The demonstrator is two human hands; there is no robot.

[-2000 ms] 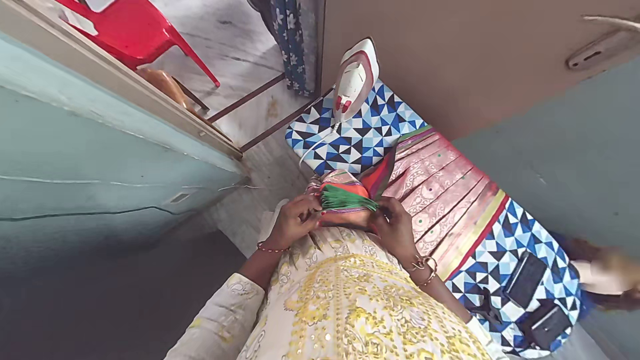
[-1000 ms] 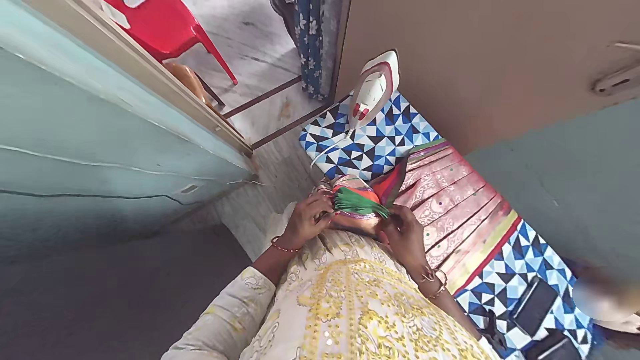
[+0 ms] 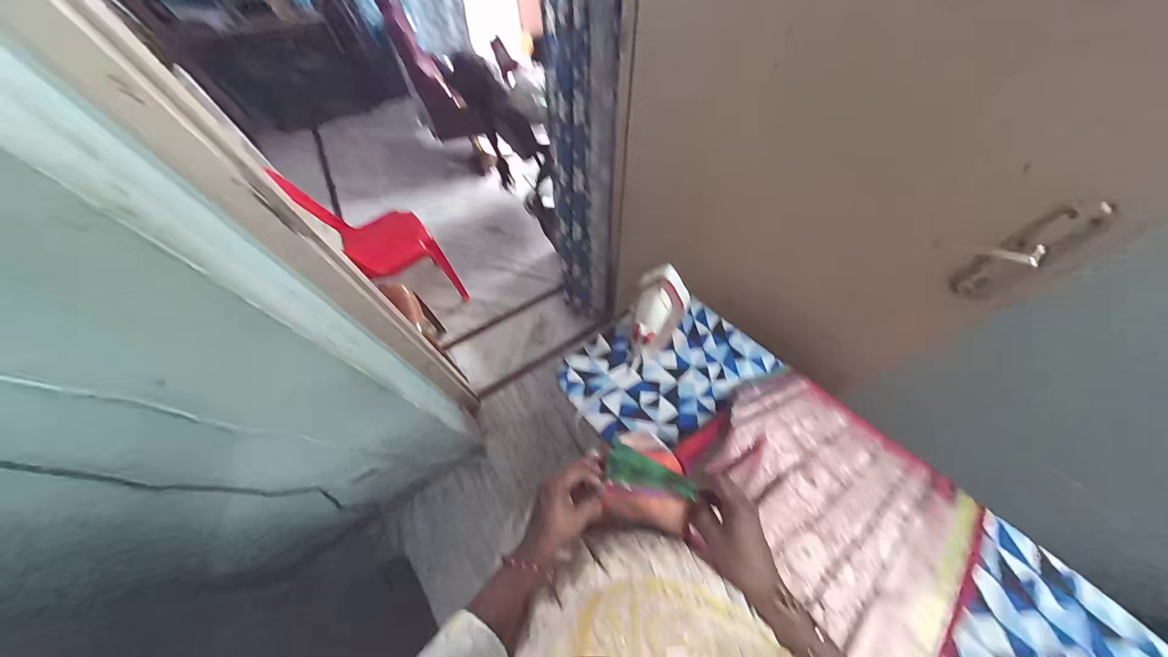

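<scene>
My left hand (image 3: 564, 511) pinches the left end of a folded green and orange cloth (image 3: 648, 473) close to my body. The right end of that cloth is between the fingers of my right hand (image 3: 730, 529). Beyond and to the right, a pink pleated cloth with a patterned surface (image 3: 839, 511) lies along an ironing board with a blue and white triangle cover (image 3: 721, 351). A white and red iron (image 3: 661, 306) stands at the far end of the board. The picture is somewhat blurred, so the folds in my fingers are unclear.
A brown door with a metal handle (image 3: 1017, 255) rises behind the board. On the left runs a pale green wall (image 3: 182, 365). Through the doorway are a red plastic chair (image 3: 388, 242) and a blue patterned curtain (image 3: 573, 146).
The view has tilted up, bringing in more of the room beyond the doorway. Both hands keep hold of the folded cloth; the iron has stayed on the board.
</scene>
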